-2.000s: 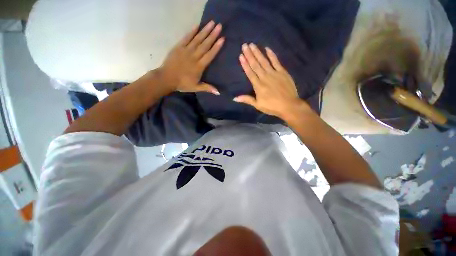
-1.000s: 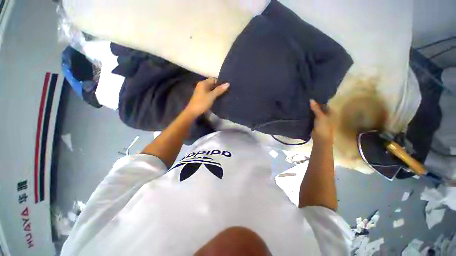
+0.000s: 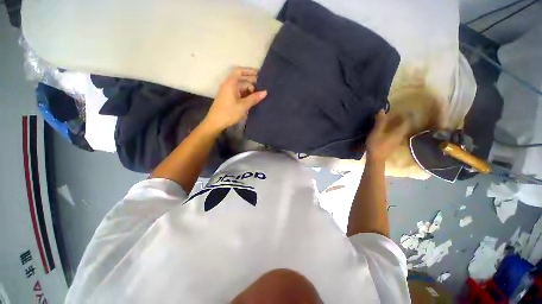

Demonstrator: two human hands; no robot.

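A dark navy-grey garment (image 3: 318, 89) lies folded on the white ironing table, its lower edge toward me, with a thin dark cord along that edge. My left hand (image 3: 232, 101) is at its left edge, fingers bent and apart, thumb tip touching the cloth. My right hand (image 3: 386, 136) is at its lower right corner, thumb by the edge. Its fingers are blurred, so their hold cannot be made out. A steam iron (image 3: 443, 154) with a yellow wooden handle rests at the right end of the table.
The cream padded board (image 3: 148, 44) runs to the left. More dark cloth (image 3: 157, 122) hangs below it. A brown scorch stain (image 3: 419, 98) lies right of the garment. White scraps (image 3: 428, 237) litter the grey floor. Red and blue objects (image 3: 505, 279) stand at lower right.
My hands went from flat on the cloth to its side edges. The garment turned and came nearer me. Since the last frame, my left thumb and fingers have spread and its upper part shows a fold.
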